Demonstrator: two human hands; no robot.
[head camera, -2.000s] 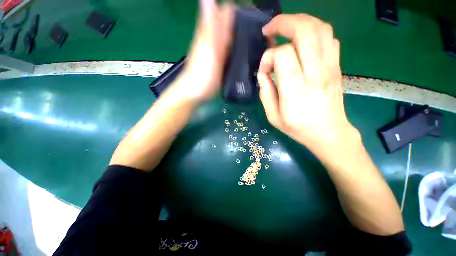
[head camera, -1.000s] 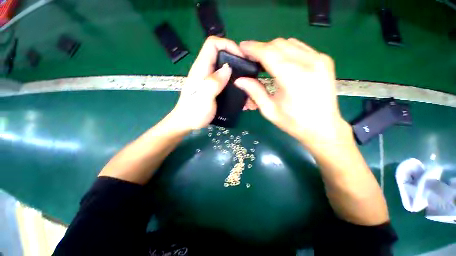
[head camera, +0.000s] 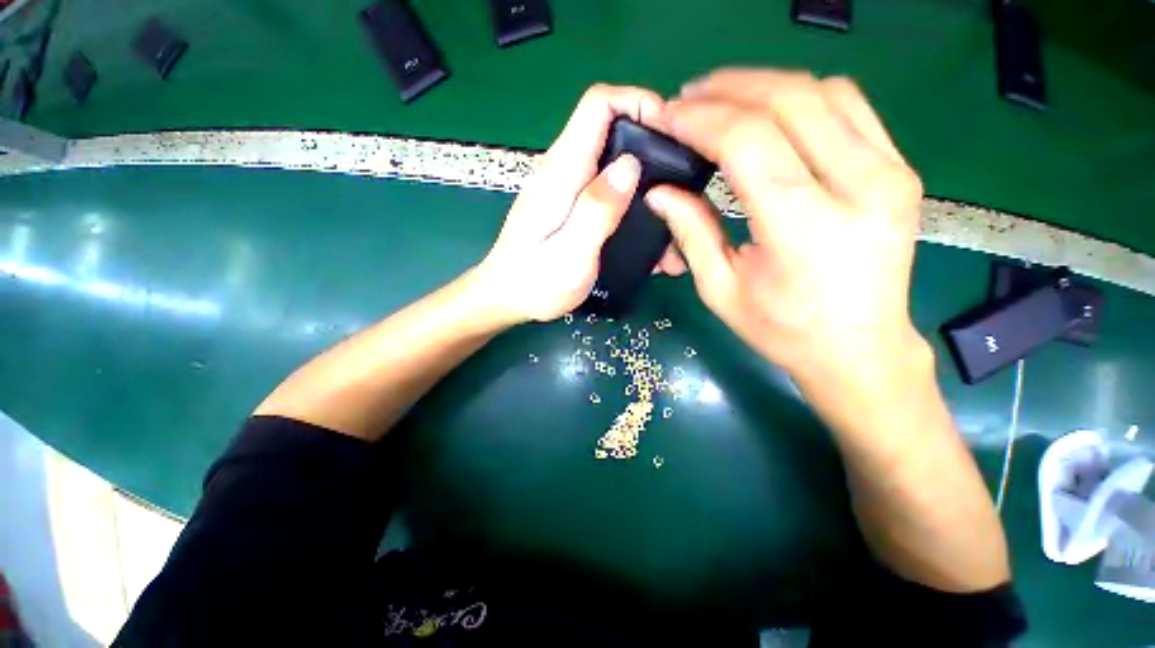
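Observation:
A black device housing (head camera: 633, 241) is held tilted above the pale rail, its marked end towards me. My left hand (head camera: 557, 228) is shut on its left side, thumb on the face. My right hand (head camera: 811, 203) is at its far right corner, thumb and fingers at the top end; whether it grips the housing or a small ring is hidden. Small gold rings (head camera: 624, 430) lie in a loose elongated pile with strays on the green worktop, just nearer to me than the housing.
Two crossed black housings (head camera: 1013, 332) lie at right on the worktop. A crumpled translucent bag (head camera: 1077, 506) is at far right. A pale speckled rail (head camera: 317, 155) curves between worktop and green belt (head camera: 608, 63). Several black housings (head camera: 405, 51) lie on the belt.
Since two seconds ago, my left hand has closed around the housing and my right fingers have come to its far end. The housings on the belt have shifted. The view has moved slightly.

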